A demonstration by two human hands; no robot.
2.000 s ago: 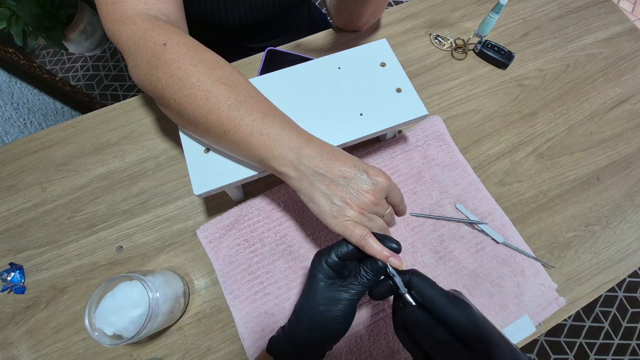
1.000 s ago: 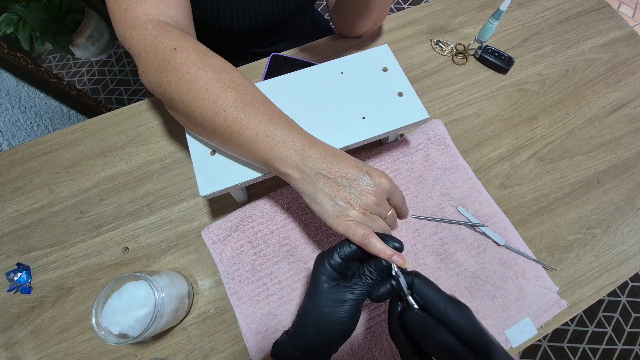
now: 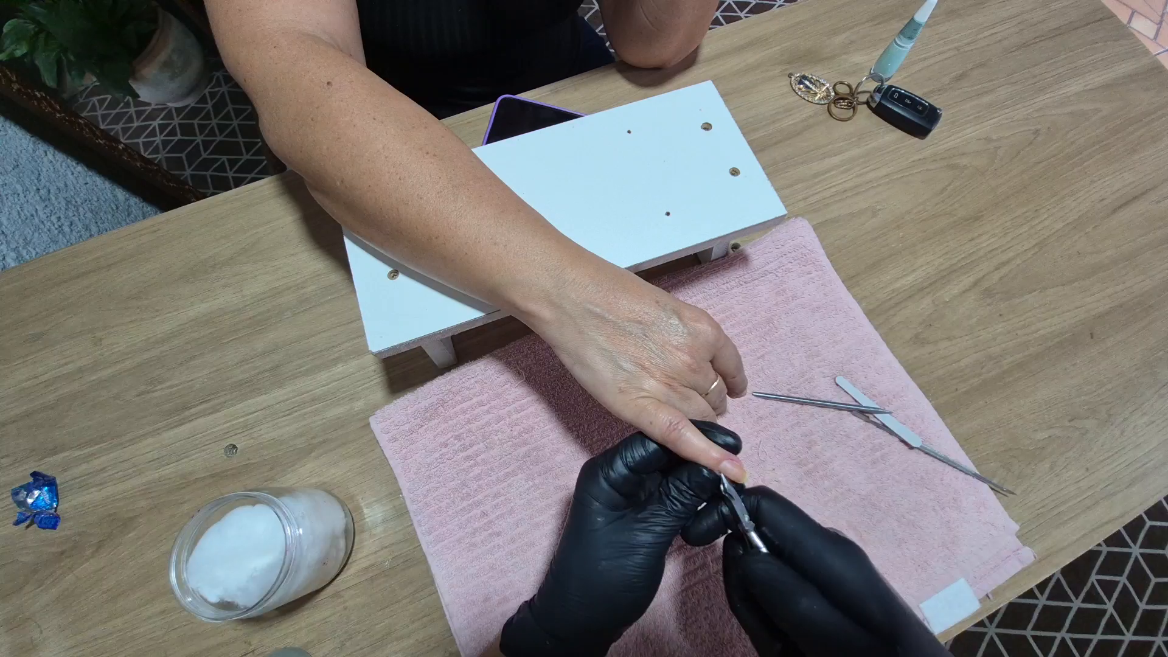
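Observation:
In a black glove, my left hand [image 3: 620, 529] holds the outstretched finger of another person's hand [image 3: 639, 351], which wears a ring. My right hand [image 3: 803, 566], also gloved in black, grips a pair of metal cuticle nippers [image 3: 744, 516]; their tip is at the side of that finger's nail. Both my hands are over a pink towel [image 3: 511, 438]. The nippers' handles are mostly hidden in my fingers. To the right on the towel, a thin metal tool [image 3: 812, 401] crosses a nail file with a metal handle [image 3: 881, 415].
The person's forearm lies across a white raised armrest [image 3: 584, 201], with a phone [image 3: 529, 119] behind it. A clear jar of cotton pads [image 3: 260, 552] and a blue shiny object [image 3: 36, 500] are at left. Keys with a black fob [image 3: 903, 109] lie at upper right; a small white piece [image 3: 949, 604] is at the towel's corner.

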